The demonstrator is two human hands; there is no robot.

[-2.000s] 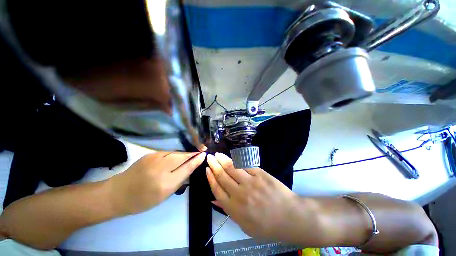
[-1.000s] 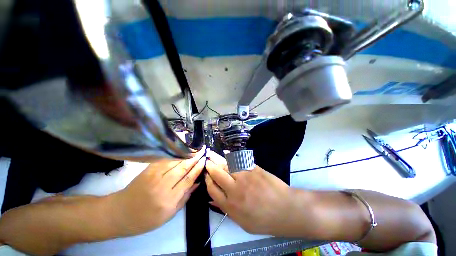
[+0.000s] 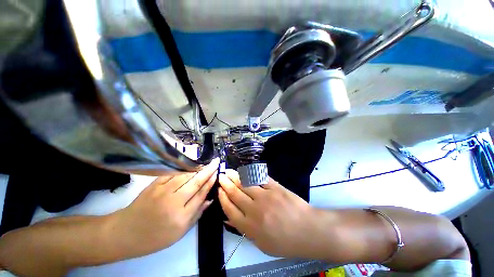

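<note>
My left hand point(image 3: 168, 208) and my right hand point(image 3: 265, 216) meet at the needle area, fingertips close together on the black strip point(image 3: 210, 246). The strip runs from under the fingers down over the table's front edge. The curved black panel point(image 3: 295, 157) lies behind and right of my right hand. The ridged tension dial point(image 3: 253, 174) stands over my right fingers. The presser foot and needle are mostly hidden by metal parts and fingertips. The black garment bundle point(image 3: 76, 178) lies at the left, beyond my left forearm.
The white sewing machine head point(image 3: 233, 89) with a blue stripe spans the top. A shiny curved guard point(image 3: 124, 119) fills the upper left, a grey-white knob point(image 3: 315, 103) hangs above. Thread snips point(image 3: 416, 165) and blue-handled scissors point(image 3: 483, 162) lie right. A tape measure point(image 3: 287, 269) lines the front edge.
The view has shifted, so the machine's knobs appear further left and more of the needle area shows. Both hands stay at the strip, with the right fingertips slightly further from the left ones.
</note>
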